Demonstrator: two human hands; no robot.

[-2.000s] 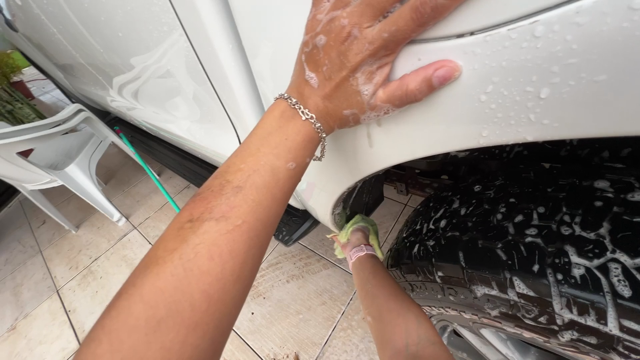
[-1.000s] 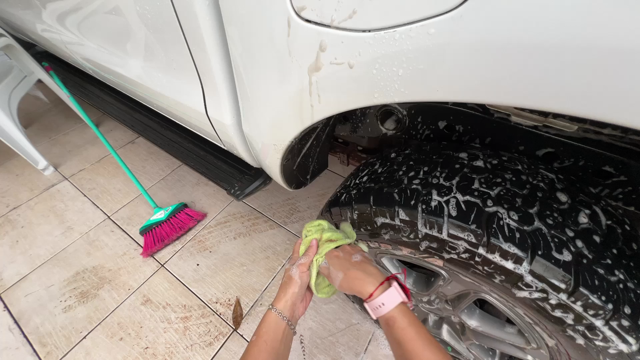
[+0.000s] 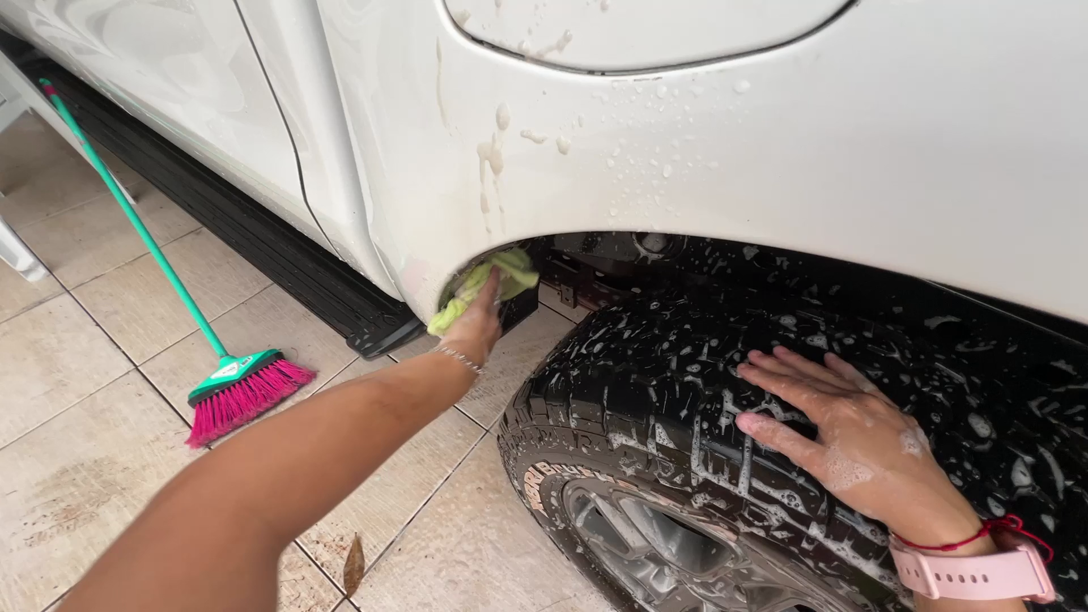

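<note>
My left hand (image 3: pixel 476 325), with a chain bracelet at the wrist, holds a yellow-green cloth (image 3: pixel 512 270) against the front inner edge of the wheel arch of a white vehicle (image 3: pixel 722 170). My right hand (image 3: pixel 837 429), wet with suds, rests with spread fingers on the soapy tread of the black tire (image 3: pixel 680 374) and holds nothing. A pink watch strap (image 3: pixel 977 571) and a red cord are on that wrist. Foam spots cover the tire, and brownish drips mark the white panel above the arch.
A broom (image 3: pixel 246 387) with a green handle and pink bristles leans against the black running board (image 3: pixel 255 229). Part of a white plastic chair (image 3: pixel 19 255) shows at the left edge. A dry leaf (image 3: pixel 354 565) lies on the tiled floor (image 3: pixel 102 408).
One second ago both hands were together at the cloth, beside the tire. Now my left hand has the cloth up at the wheel arch, and my right hand has moved onto the tire.
</note>
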